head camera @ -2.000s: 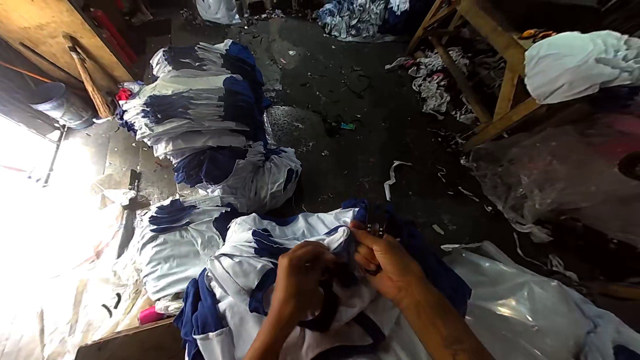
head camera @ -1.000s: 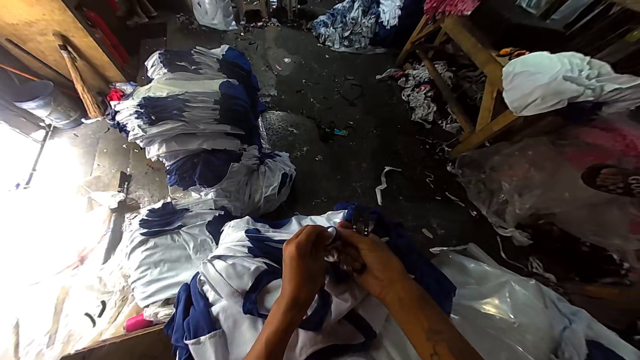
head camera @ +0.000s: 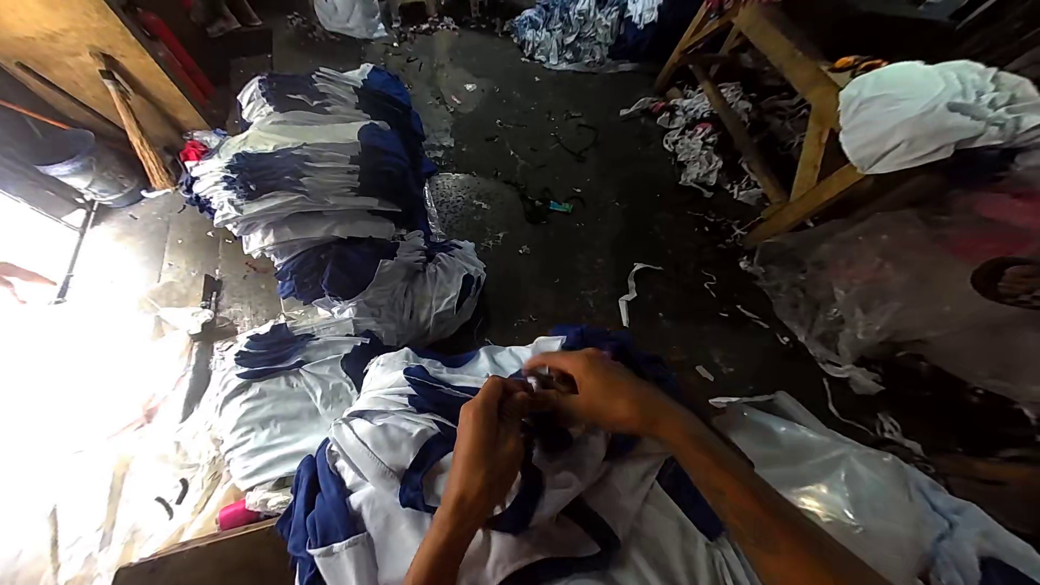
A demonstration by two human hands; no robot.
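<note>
A pile of white and navy fabric garments [head camera: 390,479] fills the lower middle of the view. Over it, my left hand [head camera: 491,439] pinches a small part of the cloth, its fingers closed near the garment's dark trim. Touching it on the right, my right hand [head camera: 597,390] has bent fingers around the same spot, where a small shiny item shows, too small and blurred to name. The fingers hide most of what lies between them.
Stacked white and navy garments [head camera: 317,179] stand at the left, a white bundle [head camera: 292,406] nearer. A wooden trestle [head camera: 800,89], a white cloth bundle [head camera: 926,114] and clear plastic bags [head camera: 845,471] lie right. Fabric scraps [head camera: 634,292] litter the dark floor.
My right hand has turned, its back now upward and its fingers curled toward my left hand. Both hands stay close together over the garments.
</note>
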